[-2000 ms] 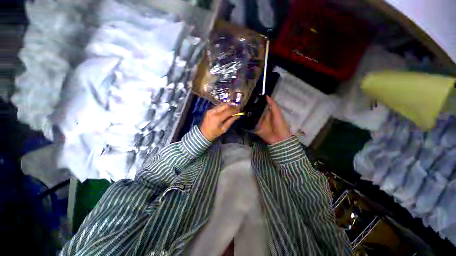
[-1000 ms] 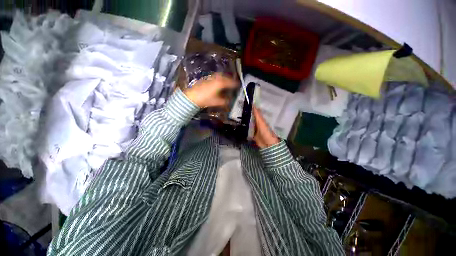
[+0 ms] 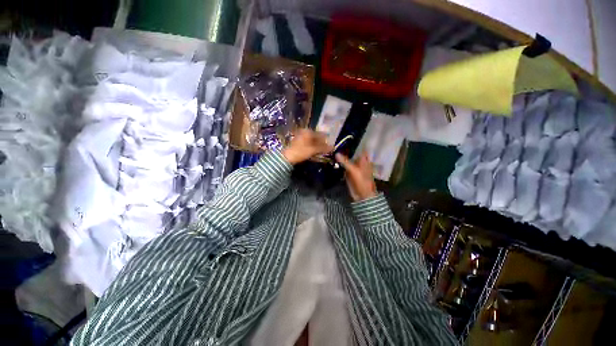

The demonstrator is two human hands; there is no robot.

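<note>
A black elongated unit lies in front of me between my hands, its near end close to my body. My left hand is at its left side, fingertips pinched at a thin pale-yellow strip that curves over the unit. My right hand is at the unit's right side, thumb and fingers around its near part. Small shiny bits show between the fingertips, too small to name. White printed sheets lie on both sides of the unit.
An open brown carton of glinting packets stands left. A red basket with brass-coloured parts is ahead. A yellow sheet hangs at right. White bags fill the left, more bundles the right. A wire rack holds units at lower right.
My left hand has moved from over the carton to the black unit, uncovering the packets. The strip, earlier straight and upright, is now curved near my fingertips.
</note>
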